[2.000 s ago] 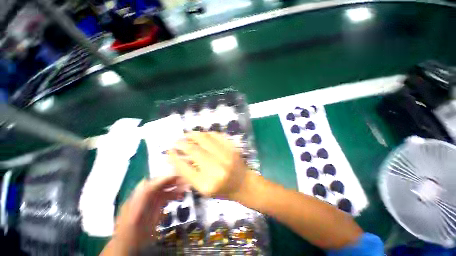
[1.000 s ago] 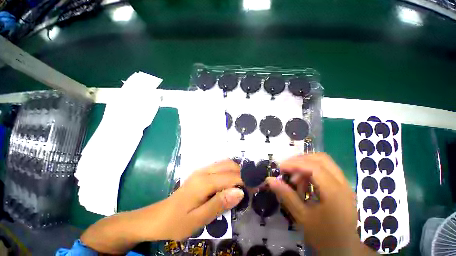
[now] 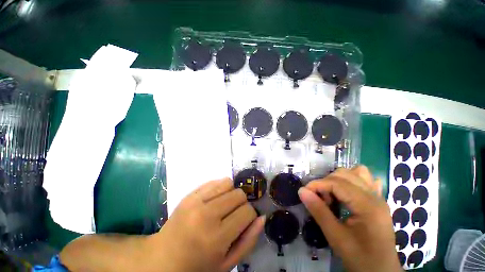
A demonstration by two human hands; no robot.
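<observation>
A clear blister tray (image 3: 355, 114) holds rows of round modules with short tabs. One module (image 3: 249, 184) shows gold circuitry; the one beside it (image 3: 287, 189) looks black. My left hand (image 3: 212, 226) lies with curled fingers over a white liner strip (image 3: 195, 127) and the tray, its fingertips beside the gold module. Whether it grips the strip is hidden. My right hand (image 3: 348, 212) has thumb and index fingertips together at the right edge of the black module; whether they hold a pad is unclear. Its palm side and other fingers cover nearby modules.
A sticker sheet (image 3: 411, 184) with two columns of black notched pads lies right of the tray. Plain white liners (image 3: 88, 143) lie left. A ridged clear tray stack (image 3: 21, 159) stands far left. A small fan (image 3: 473, 255) is cut off bottom right. A pale rail (image 3: 425, 102) crosses behind.
The dark pad between my hands is no longer held up; my right fingertips are down at a module. My left hand has uncovered the gold module. The camera view has shifted and looks closer down.
</observation>
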